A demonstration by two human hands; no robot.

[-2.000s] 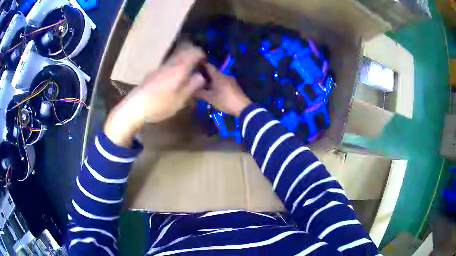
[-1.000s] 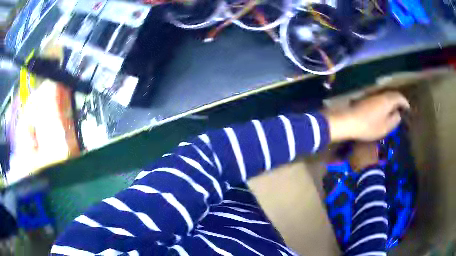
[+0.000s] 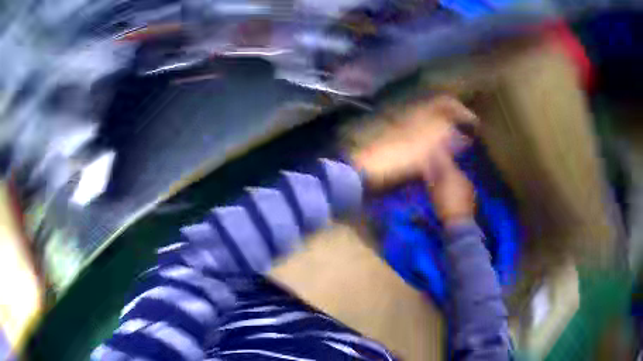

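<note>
The frame is strongly blurred. The cardboard carton [image 3: 359, 282] stands open in front of me with a mass of blue-and-black parts [image 3: 409, 240] inside. My left hand [image 3: 405, 144] is over the carton's far left part, above the parts. My right hand [image 3: 451, 187] is over the parts, close to my left hand, and the two seem to meet at the fingers. A small dark spot shows by the fingertips, but I cannot tell whether it is a held part. Finger positions are too blurred to read.
The dark-topped bench [image 3: 204, 116] with a light edge runs along the left and top. Blurred white and grey units lie on it, with a blue patch [image 3: 476, 7] at the top. Something red [image 3: 570, 53] is beyond the carton. Green floor [image 3: 599, 314] shows at lower right.
The view swung towards the bench at left, then partly back, so the carton now sits nearer the middle. Both hands stay together over the carton.
</note>
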